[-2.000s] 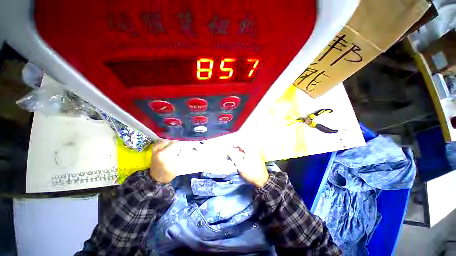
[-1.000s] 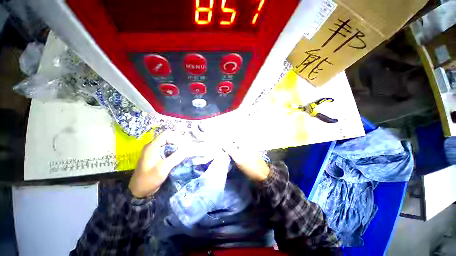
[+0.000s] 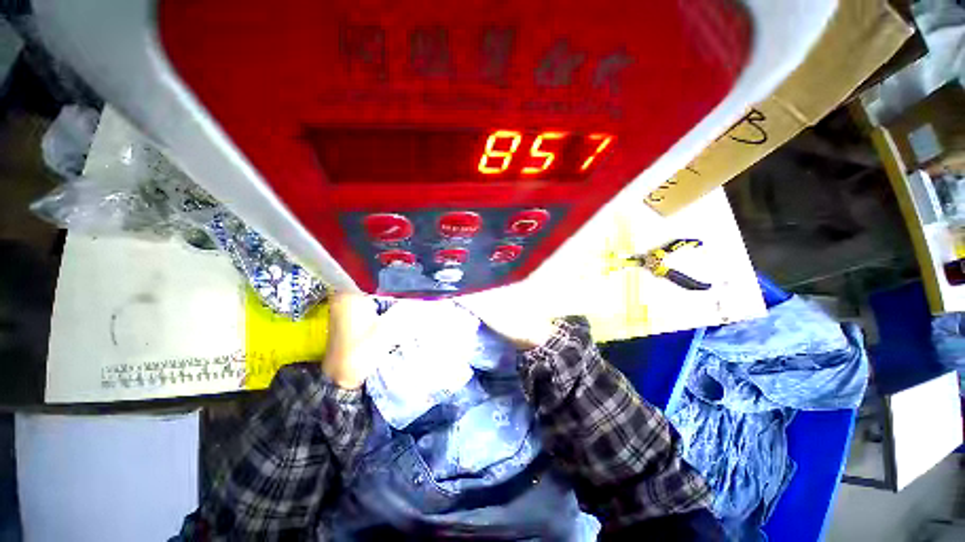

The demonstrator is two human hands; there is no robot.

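Note:
The light blue denim garment (image 3: 481, 434) lies over my lap, its upper part raised to the table edge and washed out by glare. My left hand (image 3: 351, 337) is at the garment's left side, its fingertips hidden under the machine head. My right hand (image 3: 513, 326) is at the garment's right side, overexposed, and its fingers are hard to make out. The white machine head with red panel (image 3: 444, 106) fills the top and shows 857. Silvery buttons (image 3: 277, 277) lie in a heap left of it.
Yellow-black pliers (image 3: 673, 265) lie right of the machine. A cardboard box (image 3: 757, 127) stands behind them. A blue bin (image 3: 820, 466) with denim is at the right. Clear plastic bags (image 3: 116, 201) and a yellow sheet (image 3: 280, 341) are at the left.
My view has shifted, so the machine panel sits lower and further right than a second ago. Both hands have moved up toward the machine, and the garment is spread differently. The display still reads 857.

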